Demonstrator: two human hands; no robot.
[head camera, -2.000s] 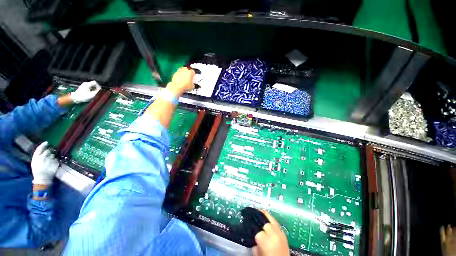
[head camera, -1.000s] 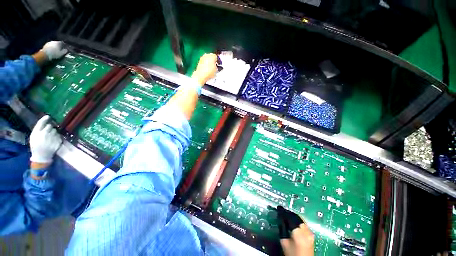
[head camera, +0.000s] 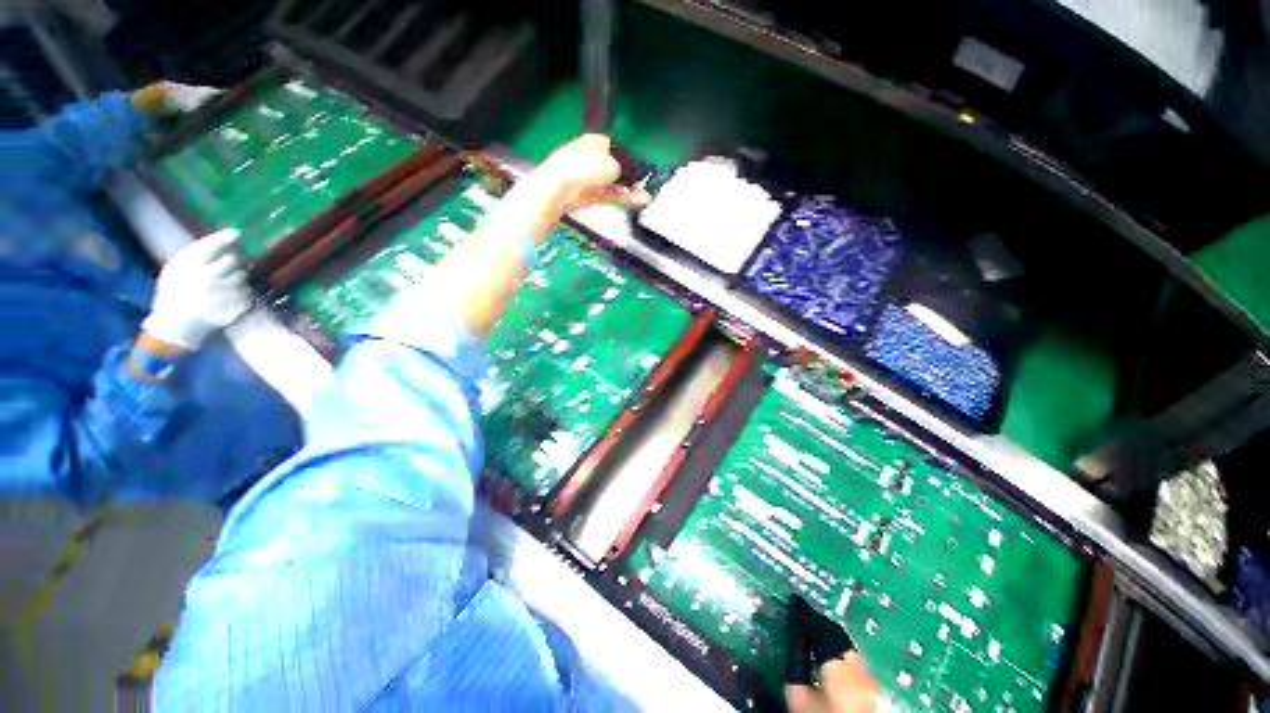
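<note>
My left hand (head camera: 585, 174) is at the front left edge of the bin of white components (head camera: 713, 213), at the end of my outstretched arm. A small pale piece seems to show by its fingertips, but it is blurred and I cannot tell if it is held. My right hand (head camera: 836, 680), cut off by the bottom edge, is over the lower part of the green circuit board (head camera: 891, 522). Black covers its fingertips; whether it holds anything is hidden.
A bin of violet-blue cylinders (head camera: 825, 265) and a bin of small blue components (head camera: 933, 359) stand beyond the board. Another circuit board (head camera: 571, 341) lies under my left arm. A neighbour's white-gloved hand (head camera: 199, 290) is at the left. Reddish-brown side bars (head camera: 644, 404) separate the boards.
The view has turned, so boards and bins appear tilted and shifted. My left hand has moved from over the white bin to its left edge. My right hand remains over the lower board.
</note>
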